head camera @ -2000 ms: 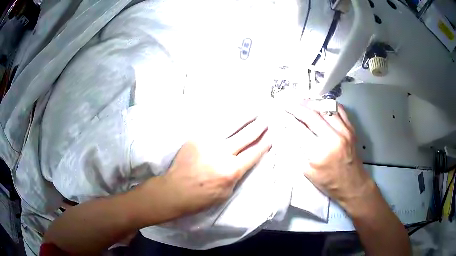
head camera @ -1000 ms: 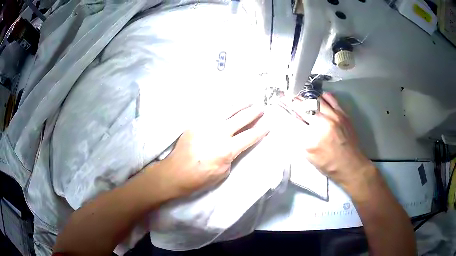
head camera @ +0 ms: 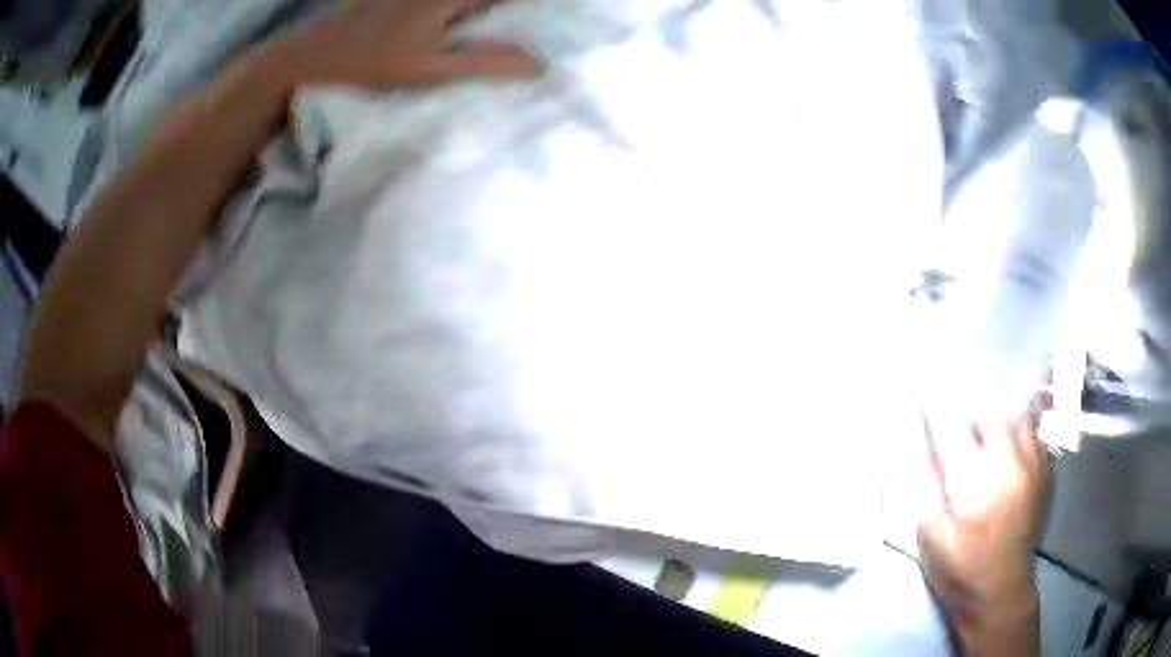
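The pale grey-white garment [head camera: 424,295] fills the middle of the view, its centre and right blown out by the lamp. My left hand [head camera: 437,45] lies on its upper left part, with thumb and fingers apart; some fingertips are cut off by the top edge. My right hand [head camera: 982,481] is at lower right, blurred and overexposed, fingers pointing up at the cloth's right side beside the machine. Whether it grips cloth cannot be told. The needle and presser foot cannot be made out in the glare.
The white sewing machine [head camera: 1047,218] stands at the right, blurred. The table edge [head camera: 822,616] shows at the bottom with a yellow tape piece [head camera: 738,593] and a dark round spot [head camera: 673,580]. Dark and yellow sticks [head camera: 1143,629] are at lower right. A red sleeve [head camera: 77,539] covers my left forearm.
The view has shifted, with the machine now further right. My left hand has moved away from the needle area to the upper left of the garment. My right hand appears lower and further right.
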